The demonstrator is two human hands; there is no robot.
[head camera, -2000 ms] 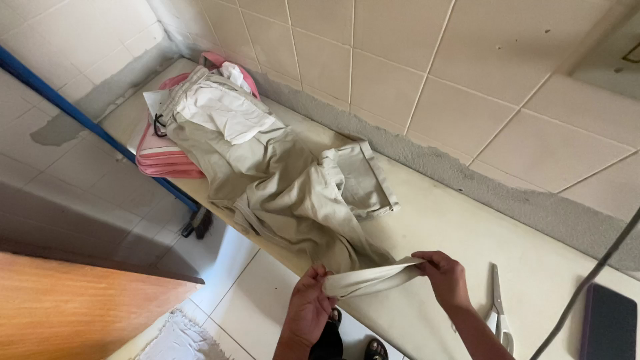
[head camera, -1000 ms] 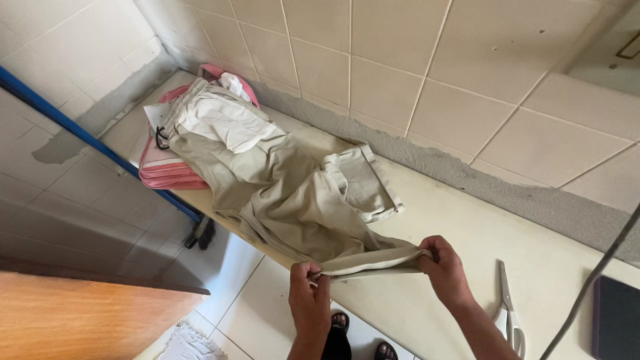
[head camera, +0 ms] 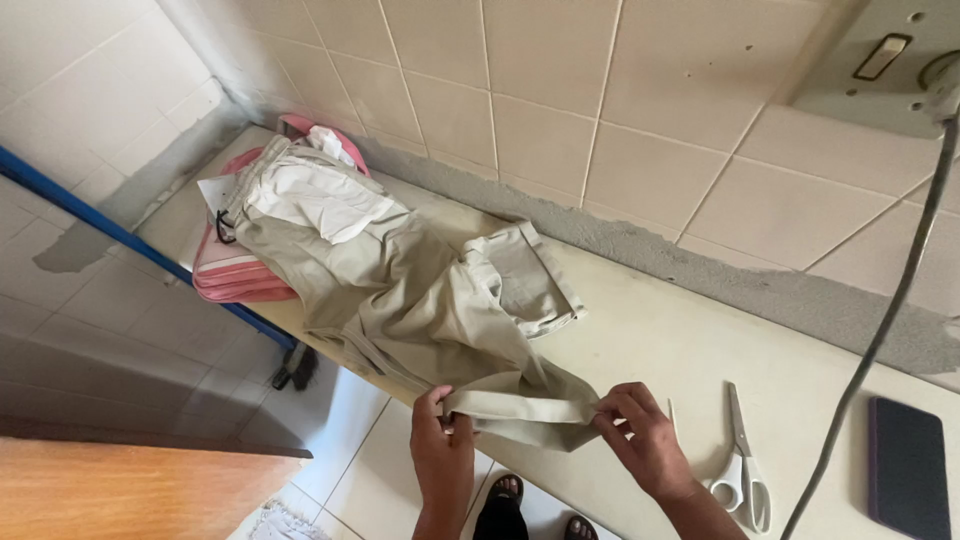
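Khaki trousers (head camera: pixel 450 315) lie rumpled along a pale counter, the gathered waistband at the far left and white pocket lining (head camera: pixel 319 195) turned outward. The nearer leg's hem hangs at the counter's front edge. My left hand (head camera: pixel 442 442) pinches the hem at its left end, and my right hand (head camera: pixel 641 435) grips its right end, so the folded band is stretched between them. The other leg's cuff rests flat on the counter, behind the hands. White-handled scissors (head camera: pixel 741 465) lie to the right of my right hand, with a thin pale object (head camera: pixel 672 414) beside them.
A dark phone (head camera: pixel 907 465) lies at the counter's right, near a grey cable (head camera: pixel 885 345) hanging from a wall plate (head camera: pixel 877 71). Pink folded fabric (head camera: pixel 244 274) sits under the waistband. A blue-handled broom (head camera: pixel 187 277) leans across the left side, above an orange wooden surface (head camera: pixel 135 491).
Both hands have kept hold of the hem. The band hung more open two seconds ago, looked flatter one second ago, and now shows a wide fold with fabric sagging below it.
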